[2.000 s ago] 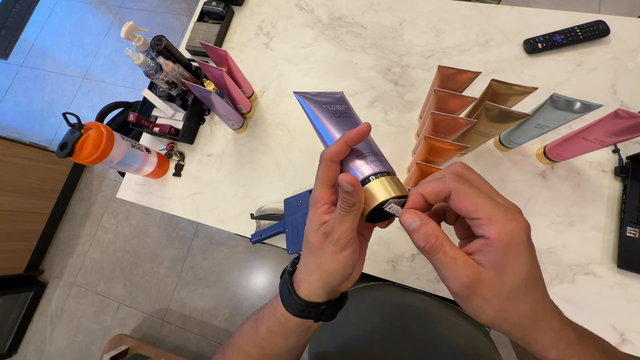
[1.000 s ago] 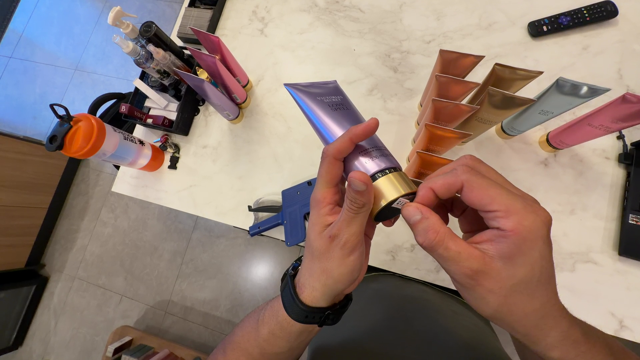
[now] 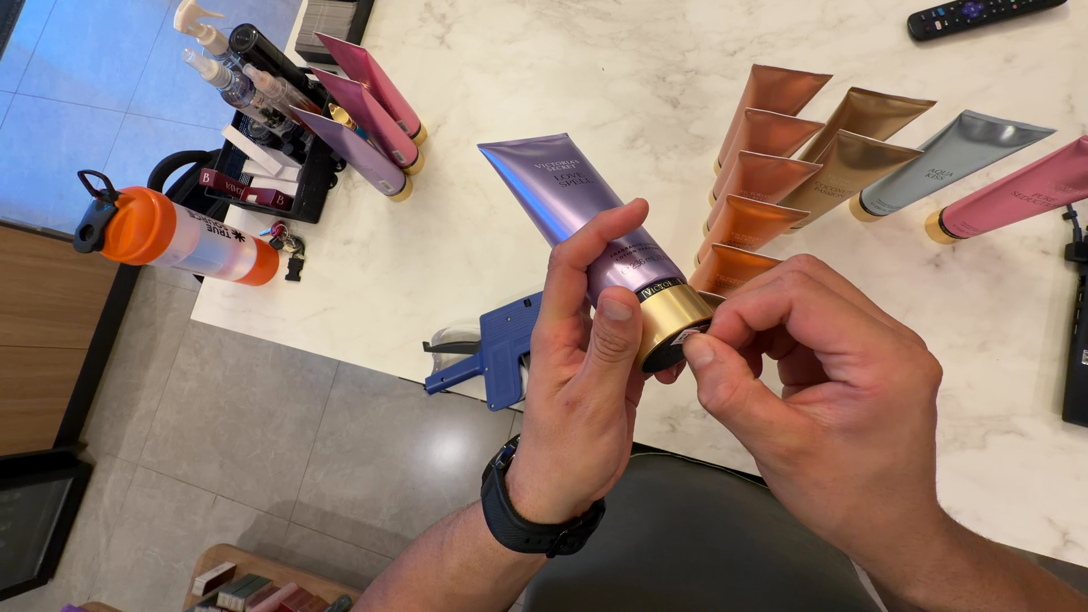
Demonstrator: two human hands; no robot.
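My left hand (image 3: 586, 374), with a black watch on its wrist, grips a purple lotion tube (image 3: 586, 204) near its gold cap (image 3: 671, 319). The tube leans with its flat crimped end up and left and the black underside of the cap toward my right hand (image 3: 816, 391). Thumb and forefinger of that hand pinch the edge of a small white sticker (image 3: 687, 336) on the cap's underside. How far the sticker is lifted, I cannot tell. Behind my left hand lies a blue labelling gun (image 3: 501, 348), partly hidden.
Several orange tubes (image 3: 769, 132), gold tubes (image 3: 858, 178), a grey-blue tube (image 3: 952, 166) and a pink tube (image 3: 1020, 191) stand on the marble table (image 3: 544, 68). A black organizer (image 3: 314, 183) with spray bottles, purple and pink tubes, and an orange-lidded bottle (image 3: 140, 225) are left. A remote (image 3: 977, 15) lies behind.
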